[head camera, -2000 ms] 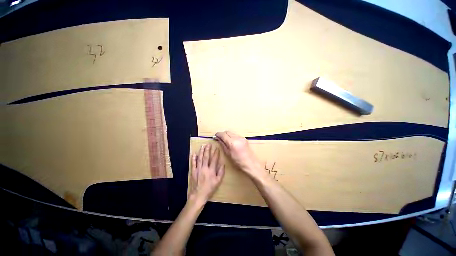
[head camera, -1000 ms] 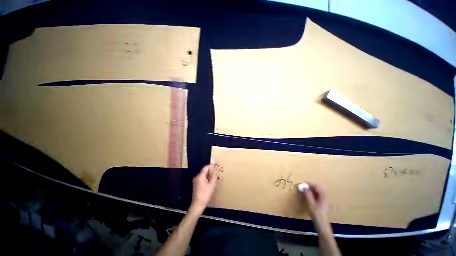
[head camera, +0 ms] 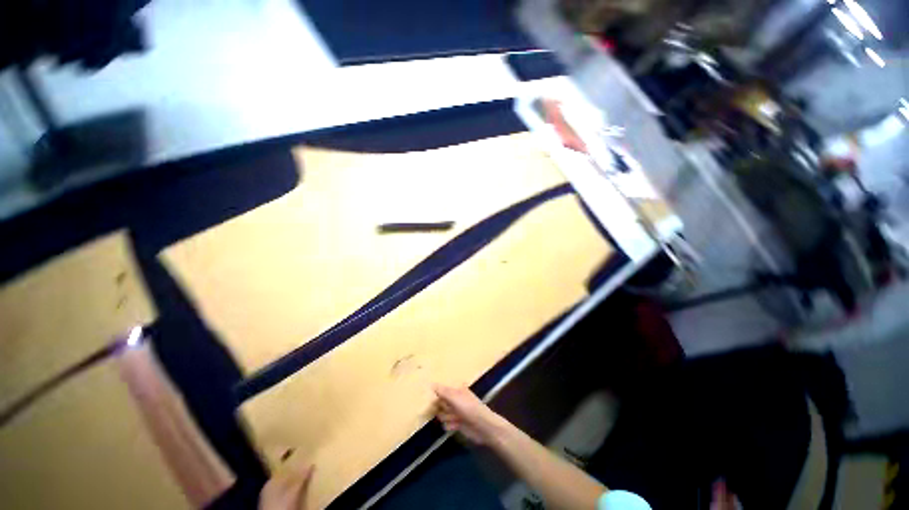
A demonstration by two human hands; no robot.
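The near tan pattern piece [head camera: 429, 329] and the far one [head camera: 339, 229] lie on dark fabric [head camera: 214, 199], with a dark strip and a thin pale line between them. My right hand [head camera: 466, 413] is at the near piece's front edge, fingers drawn together; whether they grip card or chalk is unclear. My left hand [head camera: 287, 490] is at that piece's left end, cut off by the bottom edge. A metal weight [head camera: 417, 227] lies on the far piece. A pinkish clear ruler [head camera: 171, 423] lies across the left pattern piece's end.
A dark upright machine with a base [head camera: 85, 144] stands at the upper left. A dark fabric stack [head camera: 419, 30] lies across the white table [head camera: 239, 75]. A reddish item [head camera: 563, 125] and blurred small things lie at the table's right end. Blurred dark shapes fill the right.
The view has swung right and tilted, bringing in the table end. My right hand has moved to the near piece's front edge; the white item in its fingers no longer shows clearly.
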